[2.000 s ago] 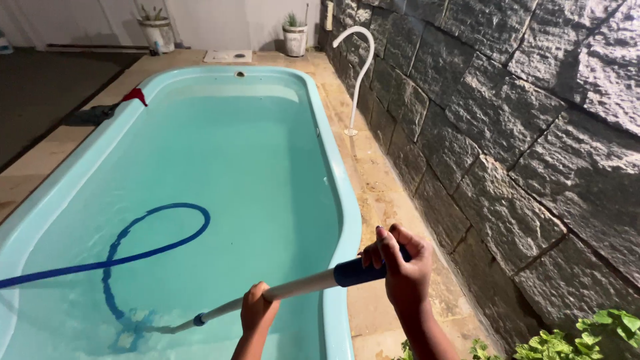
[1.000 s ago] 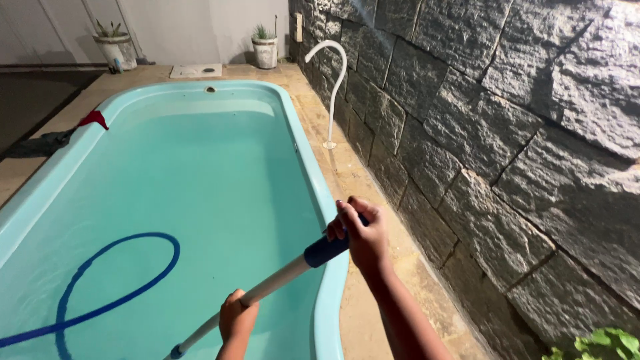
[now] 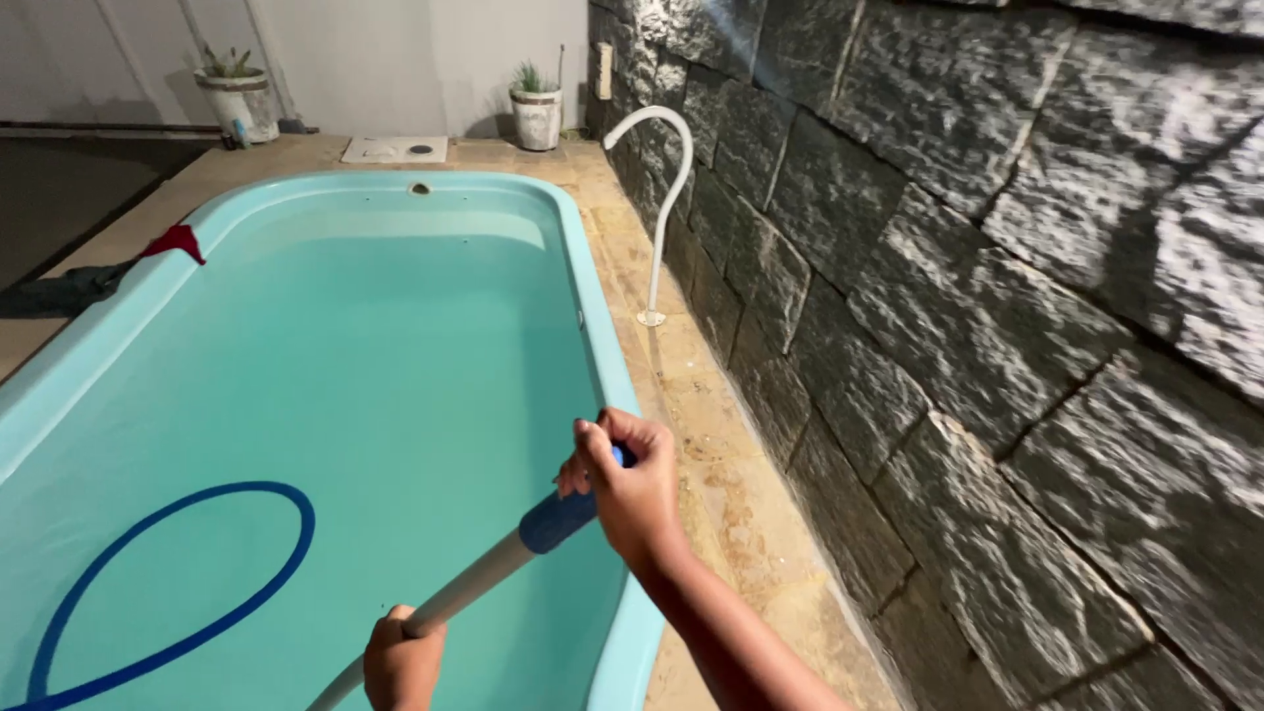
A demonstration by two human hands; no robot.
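A pale pole [image 3: 474, 583] with a blue grip [image 3: 558, 520] slants over the near part of the pool. My right hand [image 3: 632, 474] is closed round the upper end of the blue grip, by the pool's right rim. Lower down and to the left, my left hand [image 3: 403, 657] grips the pale shaft. The pole's lower end runs out of view at the bottom edge. In the water to the left, a blue hose [image 3: 308, 523] lies in a loop and leaves the frame at the lower left.
The light blue pool rim [image 3: 592, 336] borders a stone-paved strip [image 3: 726, 474] beside a rough stone wall [image 3: 889, 296]. A curved white pipe [image 3: 681, 158] rises from the paving. Two potted plants [image 3: 538, 118] [image 3: 240, 104] stand beyond the pool. A red cloth [image 3: 176, 243] lies on the left rim.
The pole's lower end, seen in the water two seconds ago, is out of view now. Both hands have kept hold of the pole. The view has shifted.
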